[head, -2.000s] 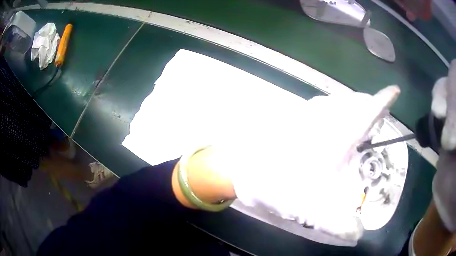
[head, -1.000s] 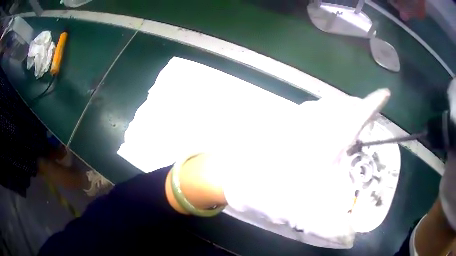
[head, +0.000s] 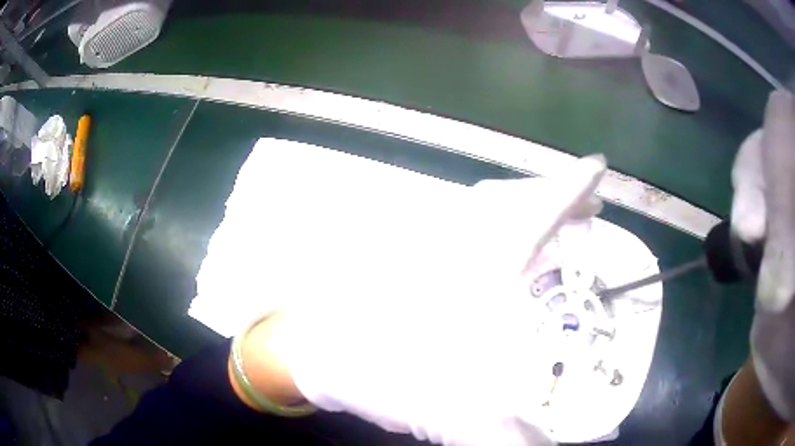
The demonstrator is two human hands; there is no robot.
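A white appliance housing [head: 632, 348] lies open on the white mat [head: 296, 218], with round metal parts showing inside. My left hand [head: 453, 305], in a white glove, lies over the housing's left part; it is overexposed, with one finger or thumb sticking up. My right hand [head: 771, 209], gloved and partly cut off by the right edge, grips a screwdriver with a black nose [head: 728, 251]. Its long dark bit [head: 658, 278] points left, its tip at the round parts in the opening. Whether a screw is at the tip cannot be told.
A second, orange screwdriver [head: 80, 155] and a crumpled white cloth [head: 52, 157] lie on the green bench at left. Beyond the pale rail [head: 383, 118], the belt carries a vented white housing [head: 122, 37], another white part [head: 586, 30] and a flat rounded piece [head: 671, 82].
The view has shifted, moving bench and housing leftward in the picture. The bit tip has moved from beside my raised left finger to the opening's inner right side. A vented housing has appeared at upper left.
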